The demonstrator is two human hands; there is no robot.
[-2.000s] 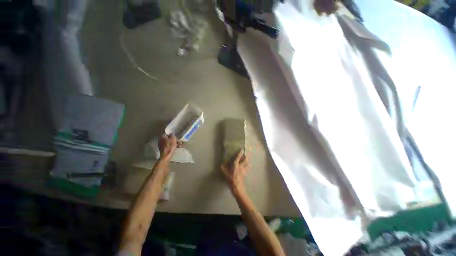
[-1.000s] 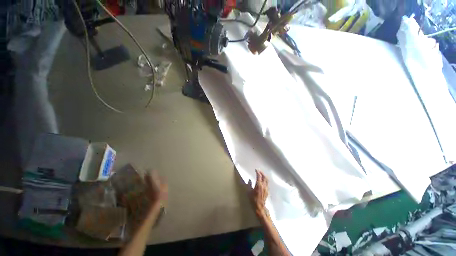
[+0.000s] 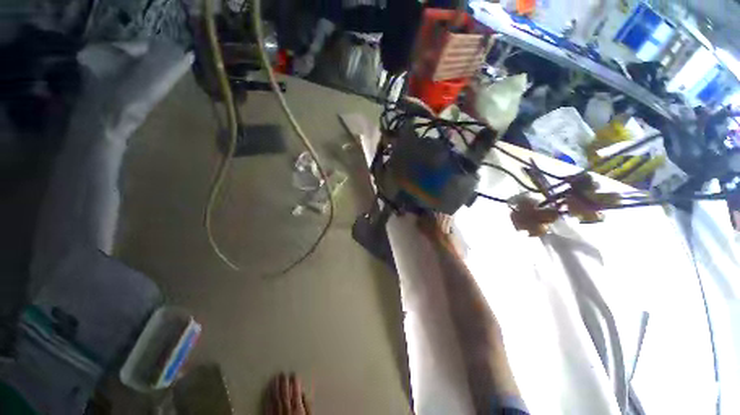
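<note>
The straight knife cutting machine (image 3: 430, 174), with a dark motor and a blue patch, stands at the left edge of the white cloth (image 3: 527, 308). Its dark base plate (image 3: 372, 235) rests by that edge. My right hand (image 3: 436, 224) reaches over the cloth to the machine's handle area, below the motor. Its fingers are partly hidden and blurred, so their grip is unclear. My left hand (image 3: 288, 395) is at the bottom edge, cut off, with its visible fingers extended over the tan table (image 3: 251, 324); nothing shows in it.
A white tray (image 3: 161, 348) with a blue side and a brownish block (image 3: 203, 393) lie at lower left. Papers with green edges (image 3: 61, 348) are beside them. Pale cable (image 3: 212, 203) loops over the table near clear scraps (image 3: 311, 186). An orange crate (image 3: 446, 61) is behind.
My right hand has moved from the cloth's near edge forward to the machine. My left hand has moved away from the blocks and sits lower in view. The view has shifted forward.
</note>
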